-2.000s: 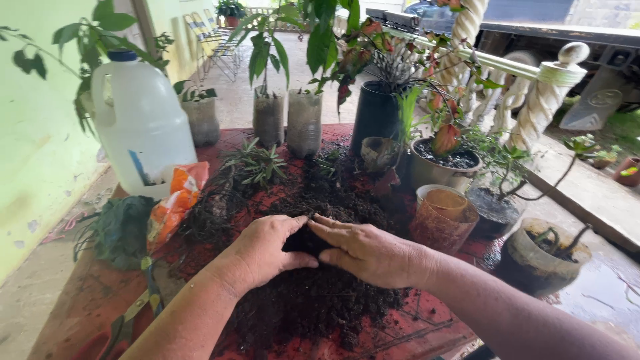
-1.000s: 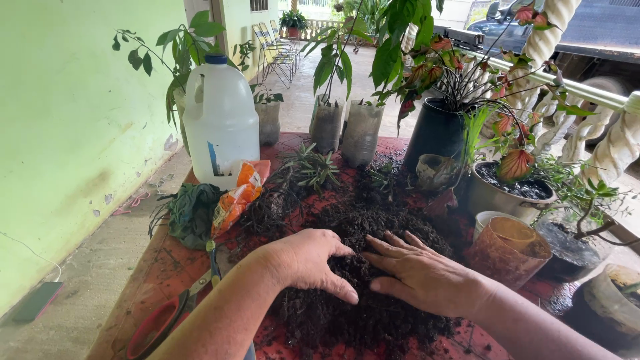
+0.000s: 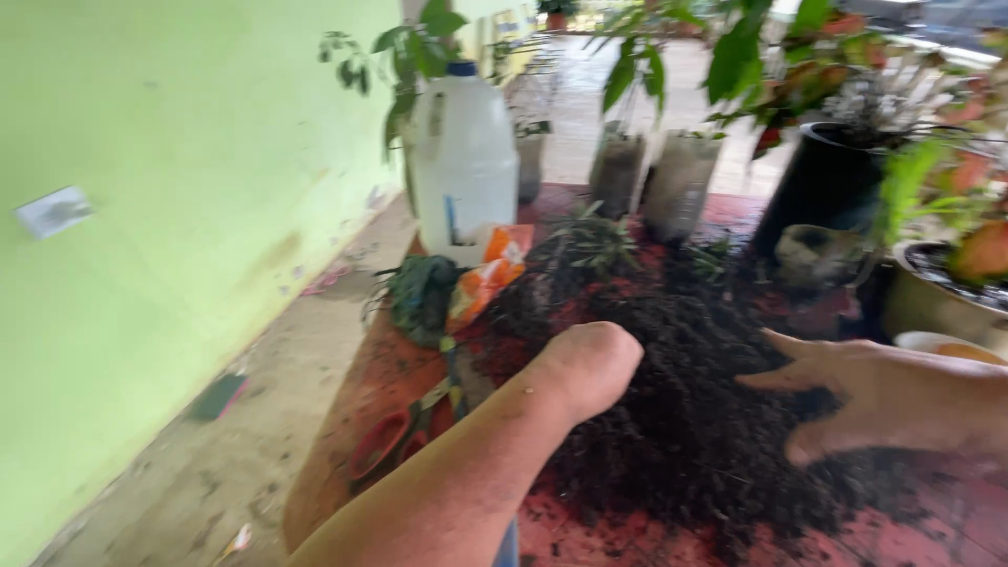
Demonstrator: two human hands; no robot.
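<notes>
Dark potting soil [image 3: 693, 441] lies heaped on a red table [image 3: 630, 543]. Over the left side of the heap is my left hand [image 3: 594, 366], its fingers curled and turned from view, so whether it holds anything is hidden. On the heap's right, my right hand [image 3: 843, 386] is spread, fingers apart, holding nothing. Small uprooted plants [image 3: 594, 240] rest behind the heap. An orange and white plastic packet [image 3: 492, 276] leans near a dark green bundle [image 3: 425, 299]. Red-handled scissors [image 3: 382, 445] lie beside my left forearm.
A white plastic jug [image 3: 465, 157] stands at the back left. Plants in clear plastic containers [image 3: 681, 185], a tall black pot [image 3: 823, 185] and a beige pot [image 3: 945, 307] line the back and right. A green wall [image 3: 197, 236] rises at left.
My hands, together over the soil two seconds ago, have moved apart. The left hand's fingers, spread one second ago, are now curled. The view has swung left.
</notes>
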